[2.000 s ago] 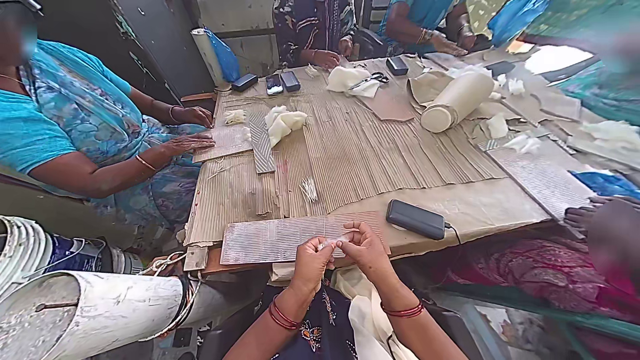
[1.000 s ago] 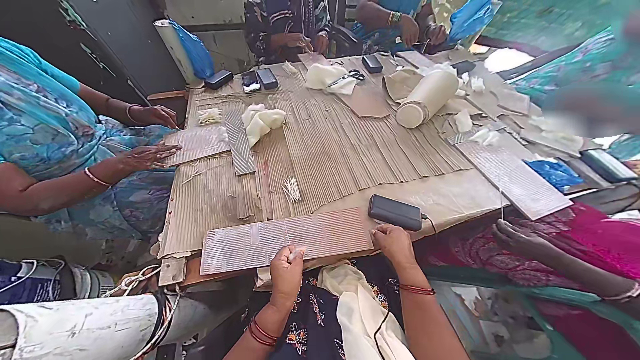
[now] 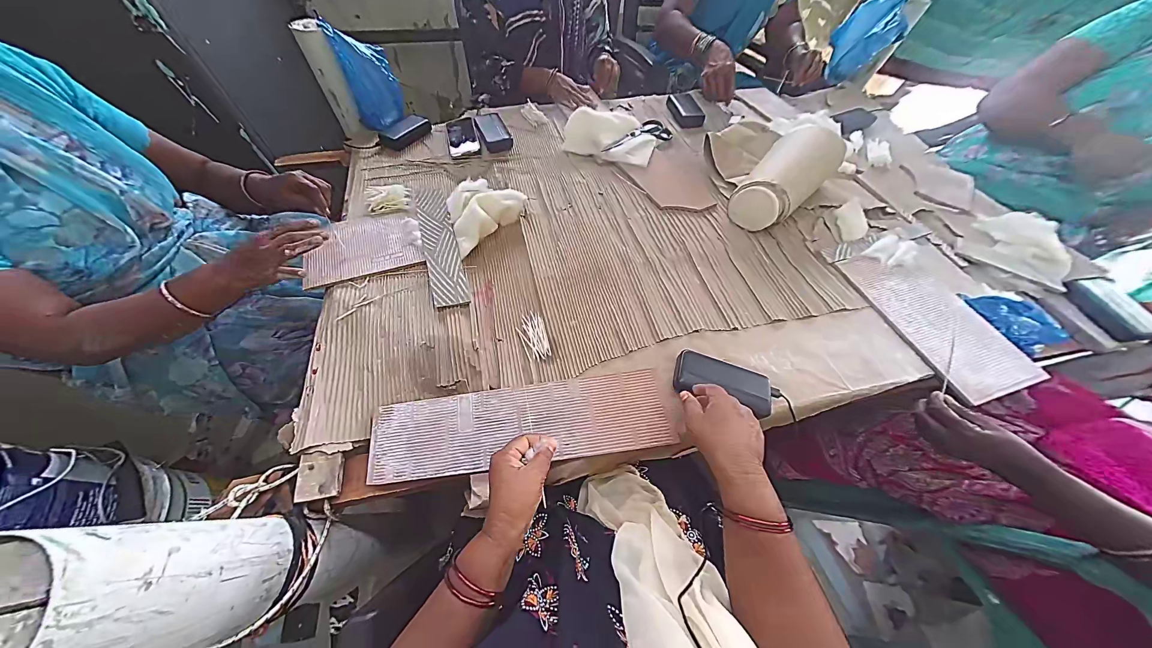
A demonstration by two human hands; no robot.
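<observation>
A ridged flat board (image 3: 522,423) lies at the table's near edge. My left hand (image 3: 522,472) is at its front edge, thumb and forefinger pinched on a small white piece, perhaps cotton, with a thin pale strand at the fingers. My right hand (image 3: 724,427) rests by the board's right end, fingertips at the near side of a dark rectangular device (image 3: 723,382) with a cable; whether it holds anything is hidden. A bundle of thin white wicks (image 3: 535,337) lies beyond the board. A cream cloth (image 3: 661,558) lies across my lap.
Corrugated cardboard (image 3: 612,270) covers the table. A cream roll (image 3: 787,180), scissors (image 3: 652,131) on white cotton (image 3: 603,133), and a patterned strip (image 3: 441,247) lie farther back. Co-workers sit left, right and opposite; one co-worker's hand (image 3: 967,432) is near another board (image 3: 945,328). A white pipe (image 3: 171,576) stands lower left.
My hands were together over the board two seconds ago; they have parted, the right one moving right to the dark device. The co-worker's left-side hand has lifted off their board.
</observation>
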